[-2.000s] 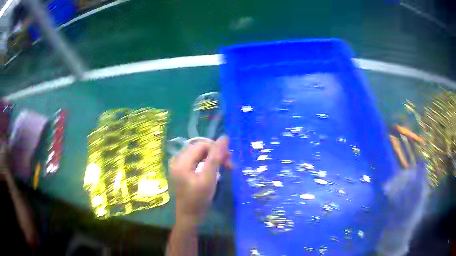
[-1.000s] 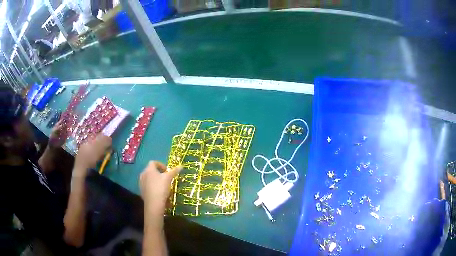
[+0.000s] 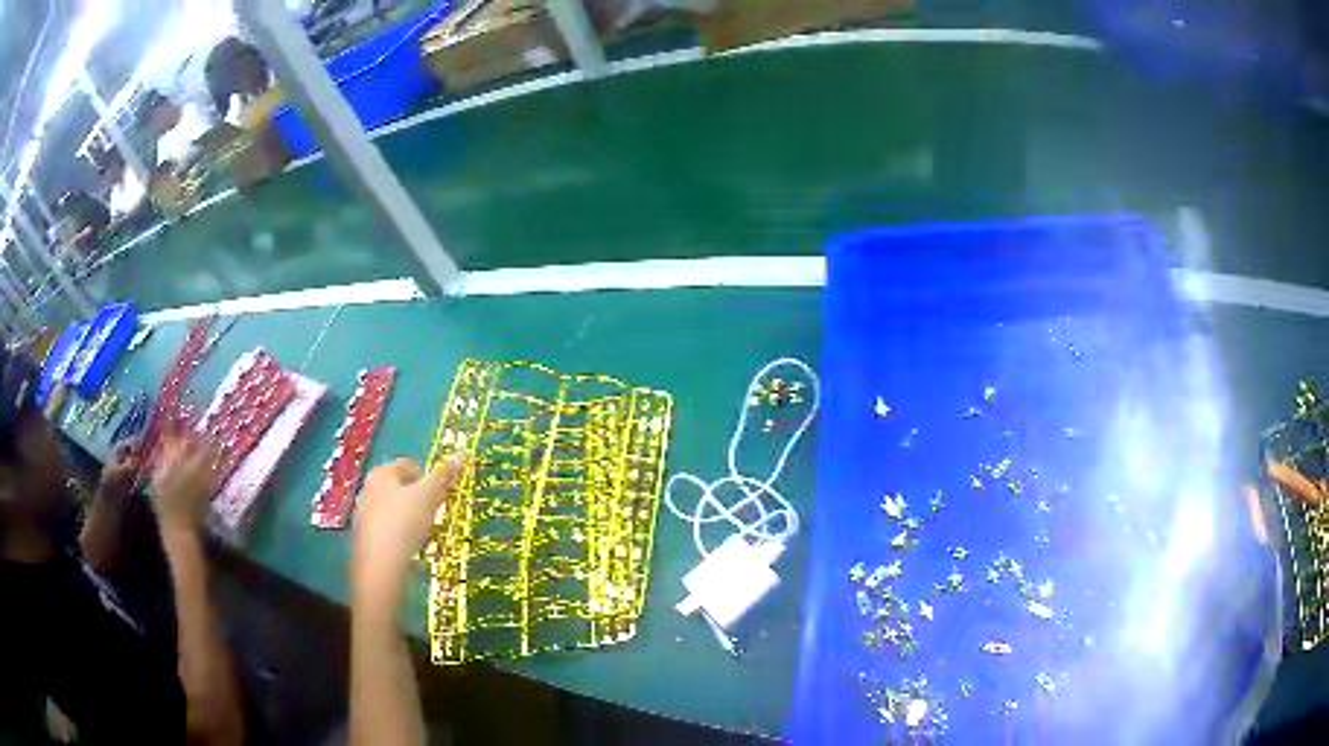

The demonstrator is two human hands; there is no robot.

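Gold sprue frames (image 3: 532, 525) lie stacked on the green bench, left of the blue bin, with rows of small parts on their bars. My bare left hand (image 3: 401, 513) is at their left edge, thumb and fingers pinching the outer bar. The large blue bin (image 3: 1006, 260) holds loose small gold plated parts (image 3: 889, 619), scattered on its floor and denser near the front. My right hand cannot be made out; the bin's right side is blurred by glare.
A white cord with a plug block (image 3: 733, 583) lies between frames and bin, a small gold cluster (image 3: 775, 394) within its loop. Orange-handled cutters (image 3: 1294, 481) and gold scrap (image 3: 1312, 561) are at the right edge. Red strips (image 3: 354, 448) and another worker's hand (image 3: 182, 474) are left.
My left hand has moved from beside the bin to the frames' left edge. The view has swung left. The upper frame has shifted on the stack since one second ago.
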